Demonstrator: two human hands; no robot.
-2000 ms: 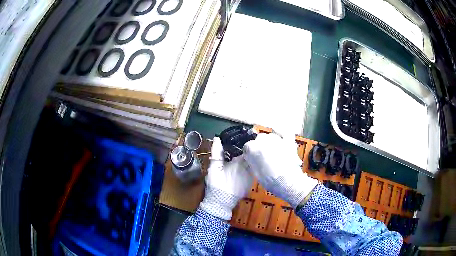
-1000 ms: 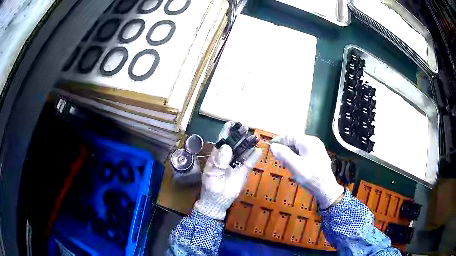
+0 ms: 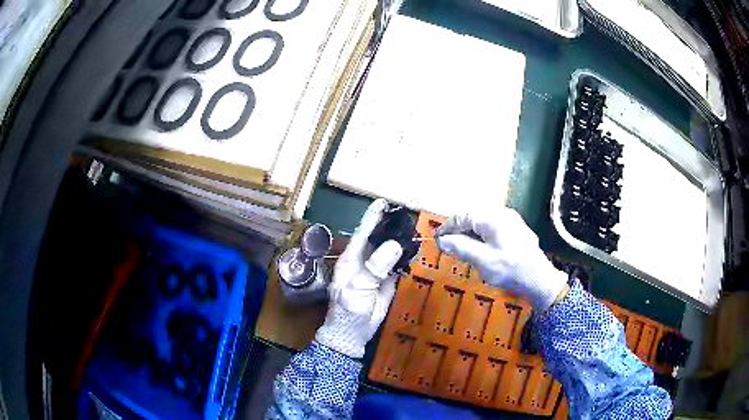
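Observation:
My left hand (image 3: 361, 283), in a white knit glove, holds a black housing (image 3: 396, 238) over the upper left corner of the orange pocket tray (image 3: 448, 328). My right hand (image 3: 501, 254), also gloved, is just right of the housing. Its thumb and forefinger are pinched together, and a thin light tip points from them to the housing's right side. What that thin thing is cannot be told. Part of the housing is hidden by my left fingers.
A small metal pot (image 3: 302, 269) with its round lid open stands left of my left hand. A white board (image 3: 431, 115) lies ahead. A metal pan (image 3: 649, 189) with black assemblies is at right, black rings (image 3: 228, 111) at upper left, a blue bin (image 3: 228, 344) at lower left.
The housing has been turned in my left hand and shows a rounder, smoother side. My right fingertips went away from it, and are now close to its right side.

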